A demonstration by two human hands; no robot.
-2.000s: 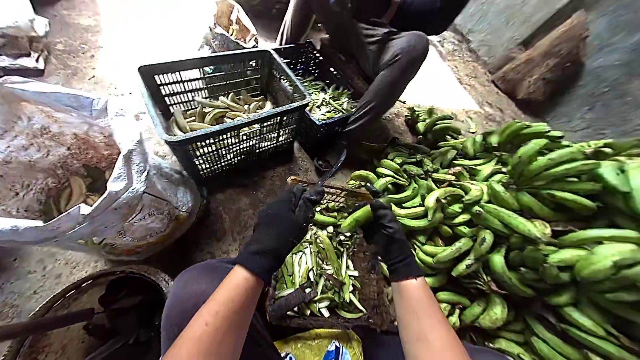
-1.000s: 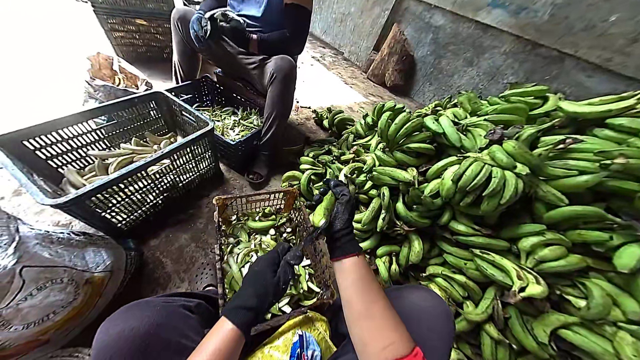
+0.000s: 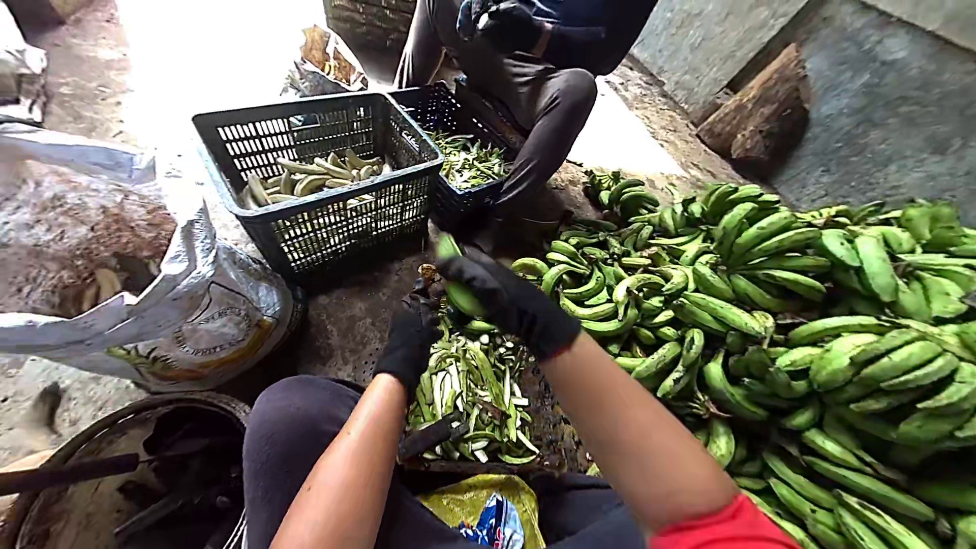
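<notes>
My right hand (image 3: 507, 301), in a black glove, is closed around a green plantain (image 3: 460, 293) held at a slant over the crate of peels. Close beside it on the left, my left hand (image 3: 410, 335), also gloved in black, is curled; a small tool seems to stick up from it, but its shape is blurred. Below both hands, green and white peel strips (image 3: 476, 393) fill a low crate between my legs, with a dark handle (image 3: 433, 436) lying on them. A large heap of green plantains (image 3: 732, 305) spreads on the right.
A dark plastic crate (image 3: 343, 202) holds peeled plantains; behind it a smaller crate (image 3: 465, 191) holds peels. A person (image 3: 526, 84) with gloved hands sits there. A white woven sack (image 3: 206, 320) and a round tub (image 3: 130, 473) stand left. A wood block (image 3: 759, 107) leans by the wall.
Since one second ago the plantain has gone from upright beside my left hand to slanted, with my right hand wrapped over it. The view has swung left.
</notes>
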